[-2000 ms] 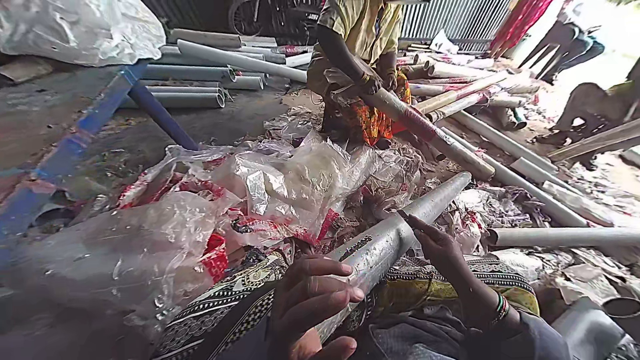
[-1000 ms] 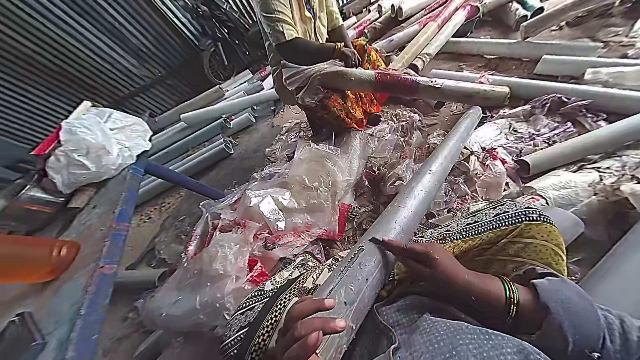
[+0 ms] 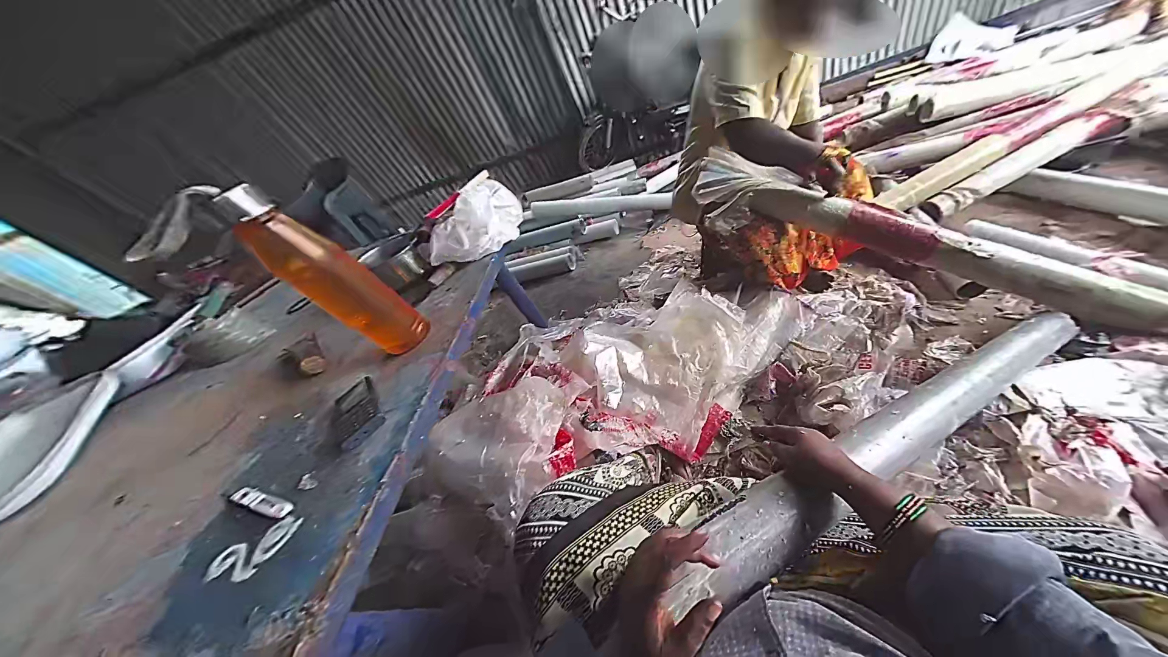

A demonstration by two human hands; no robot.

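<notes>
A grey pipe (image 3: 949,397) lies slantwise across my lap, over patterned cloth (image 3: 602,529). At its lower end my left hand (image 3: 662,584) rests against the side with fingers spread, not closed round it. Farther up, my right hand (image 3: 812,461), with bangles at the wrist, lies across the pipe with its fingers extended past the far side. Crumpled clear plastic sheeting (image 3: 639,365) with red print is heaped just beyond my knees.
At left stands a blue-edged table (image 3: 228,401) with an orange bottle (image 3: 333,278), a calculator (image 3: 354,411) and a small white object (image 3: 261,502). Ahead, another person (image 3: 766,128) holds a long, partly wrapped pipe (image 3: 1004,260). More pipes (image 3: 1013,119) lie behind at right.
The view has swung left, showing more of the table and bottle. My right hand, earlier with fingers on the pipe's top, now reaches across to its far side. My left hand stays near the lower end.
</notes>
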